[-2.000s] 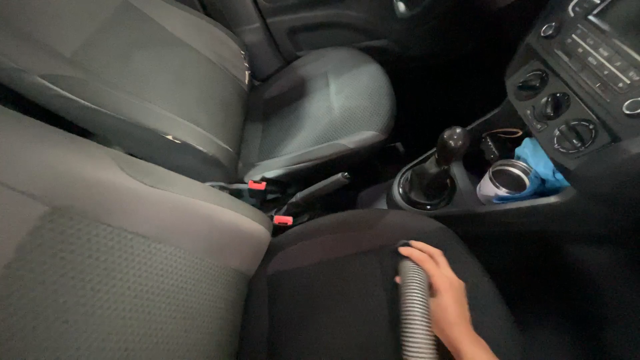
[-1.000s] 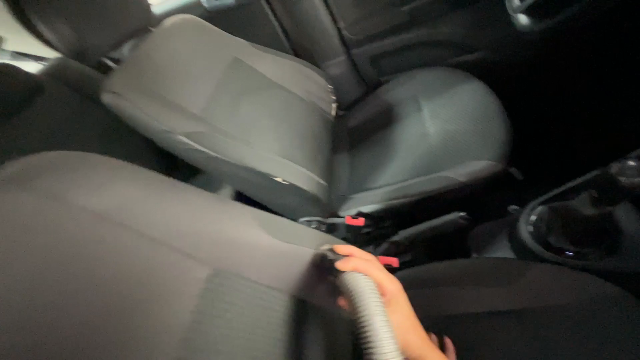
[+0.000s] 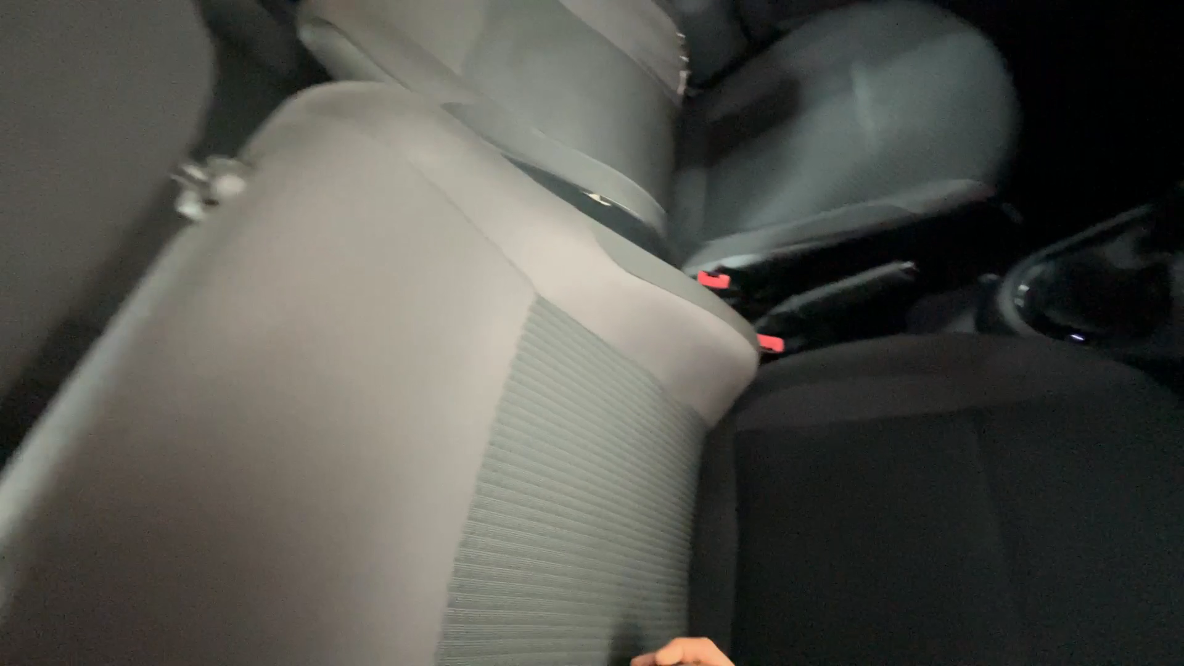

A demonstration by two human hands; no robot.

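Note:
At the bottom edge of the head view, part of my right hand [image 3: 686,651] shows, with only a few fingers in sight. It is beside the lower edge of the near car seat's ribbed backrest [image 3: 573,499]. A dark blurred patch lies just left of the fingers; whether it is a nozzle or a shadow, I cannot tell. The rest of the hand and anything in it are cut off by the frame. The dark seat cushion [image 3: 860,518] lies right of the hand. My left hand is out of view.
Beyond the near seat stand the other front seat's backrest [image 3: 573,83] and cushion [image 3: 860,120]. Between the seats are red seat-belt buckles [image 3: 770,344], a handbrake lever [image 3: 846,285] and the gear lever surround [image 3: 1027,296]. A blurred headrest [image 3: 92,139] fills the upper left.
My right hand, earlier holding a grey ribbed hose at the cushion and then by the backrest, is now mostly below the frame. The hose has left view. The view has swung toward the backrest.

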